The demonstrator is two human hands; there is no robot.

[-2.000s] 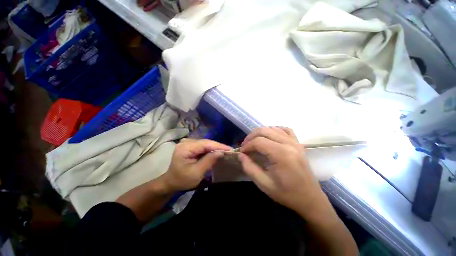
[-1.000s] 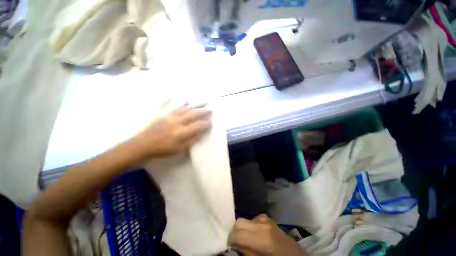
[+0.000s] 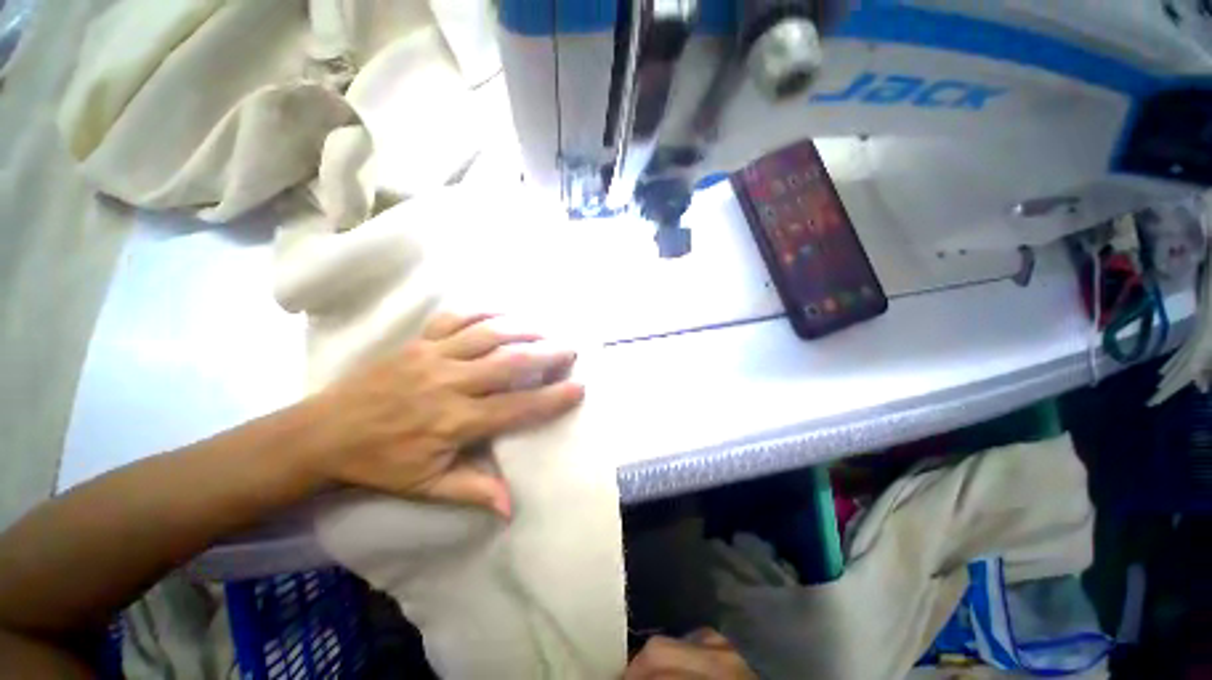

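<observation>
A cream cloth panel (image 3: 552,571) lies on the white table left of the needle and hangs over the front edge. My left hand (image 3: 445,412) rests flat on it, palm down, fingers a little spread. My right hand (image 3: 689,656) is at the bottom edge of the picture, mostly cut off, by the hanging cloth's right edge; its grip is hidden. The white sewing machine head (image 3: 904,100) with blue stripe and JACK lettering stands above. The presser foot area (image 3: 598,199) is in bright glare.
A lit smartphone (image 3: 808,239) lies right of the needle. Bunched cream cloth (image 3: 226,120) lies at the upper left. Green-handled snips (image 3: 1134,326) are at the table's right end. Below are a blue basket (image 3: 295,624), a green basket (image 3: 827,525) and piled cream pieces (image 3: 877,598).
The view has swung right to the machine and closer to it. The cloth has shifted up towards the needle under my left hand. My right hand has moved mostly out of the picture.
</observation>
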